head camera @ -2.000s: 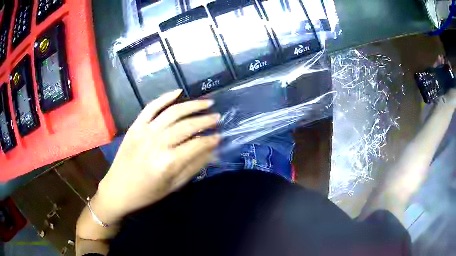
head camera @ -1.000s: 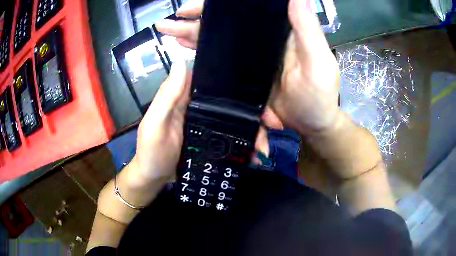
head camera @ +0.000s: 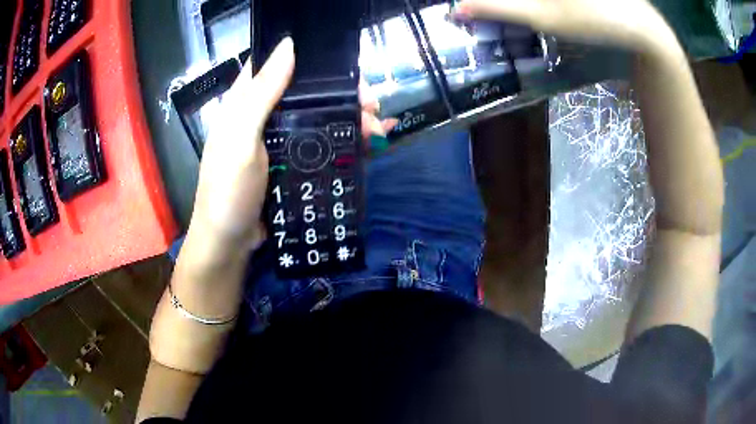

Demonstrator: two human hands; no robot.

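An open black flip phone [head camera: 311, 199] is in my left hand [head camera: 236, 157], upright over my lap. Its keypad half faces up and its upper half runs to the top edge of the frame. My left thumb lies along its left side and fingertips show at its right. My right hand [head camera: 489, 10] reaches over the film sheet at the top edge; only its fingertips and part of the hand show, and I cannot tell if they hold anything. The sheet of black-framed films [head camera: 485, 87] marked 4G LTE lies on the bench behind the phone.
A red foam tray [head camera: 137, 174] with closed black phones [head camera: 76, 132] is on the left. The dark green bench mat [head camera: 170, 124] lies between tray and films. A heap of clear glittering waste film [head camera: 593, 224] is at the right, under my right arm.
My right hand has let go of the phone and moved up and right over the film sheet. My left hand has moved the phone slightly left and up, uncovering films at its right.
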